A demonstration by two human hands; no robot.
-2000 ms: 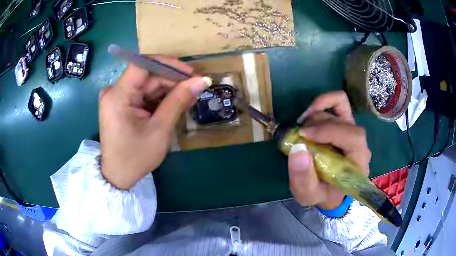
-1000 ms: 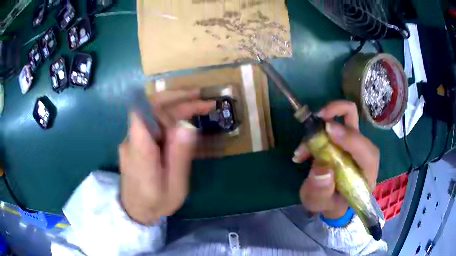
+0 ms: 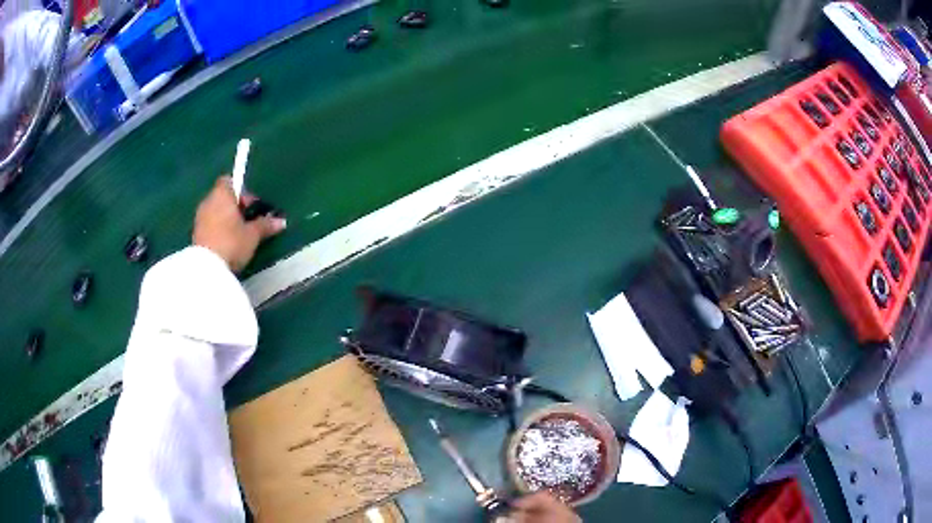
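My left hand [image 3: 230, 225] is stretched out past the pale strip, over the green surface beyond it. A small black housing [image 3: 262, 211] is at its fingertips, and the slim tweezers [image 3: 242, 169] stick up from it, looking white. My right hand [image 3: 544, 508] is cut off by the bottom edge and grips the soldering iron [image 3: 465, 462]. The iron's barrel points up and left, beside the tip-cleaning pot [image 3: 560, 457]. Only a corner of the brown fixture [image 3: 384, 513] shows at the bottom edge.
The cardboard [image 3: 276, 434] with scattered bits lies between my arms. A black fan [image 3: 439, 342] stands beyond it. Several black housings [image 3: 82, 288] lie on the far green surface. White papers [image 3: 628, 347], a box of metal pins [image 3: 761, 317] and a red tray [image 3: 792, 174] are at right.
The view has swung up and right. My left hand has moved from beside the fixture to the far surface, with a black housing at its fingers. The iron is now beside the pot.
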